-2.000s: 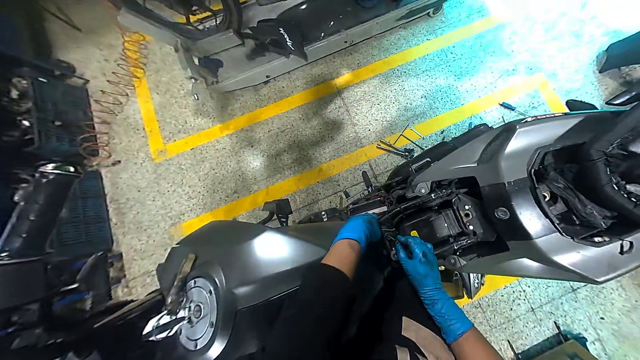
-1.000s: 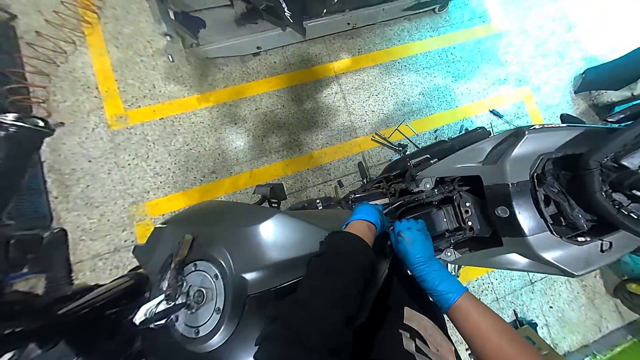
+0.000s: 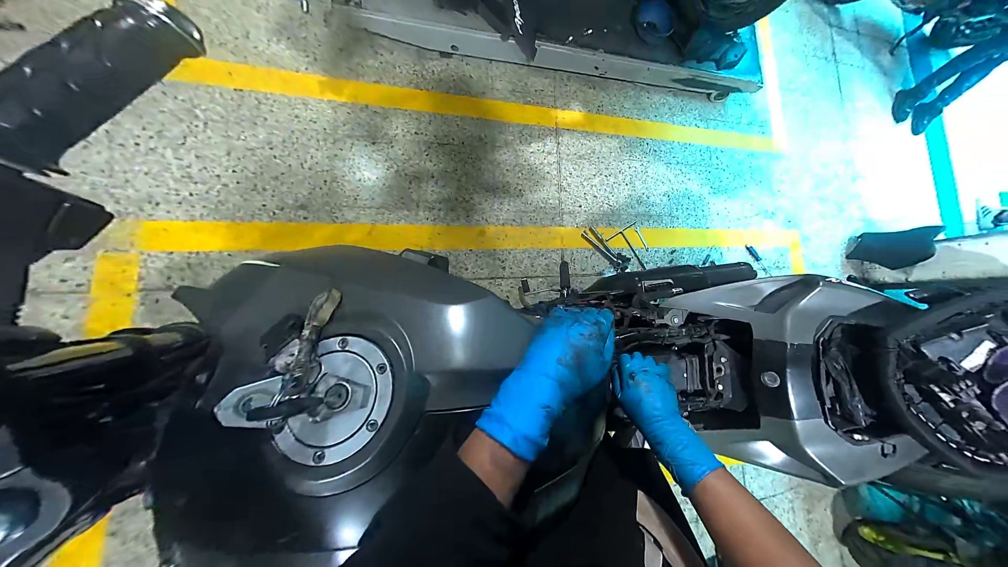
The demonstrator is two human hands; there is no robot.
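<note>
A grey motorcycle lies across the view, its fuel tank at the centre left and its tail fairing at the right. Blue gloves cover both hands. At the tank's rear edge, my left hand is bent over the frame, its fingertips hidden. Close by on the right, my right hand touches the near left edge of the open under-seat bay, fingers curled. Whether either hand holds something cannot be seen. A key with a worn fob sits in the fuel cap.
Metal T-handle tools are on the floor beyond the motorcycle. A grey lift platform stands at the top. A handlebar grip juts in at the upper left. A wheel is at the right edge.
My left hand has turned and now lies more over the tank's rear edge, with more of its glove showing. My right hand stays by the bay. The view has turned.
</note>
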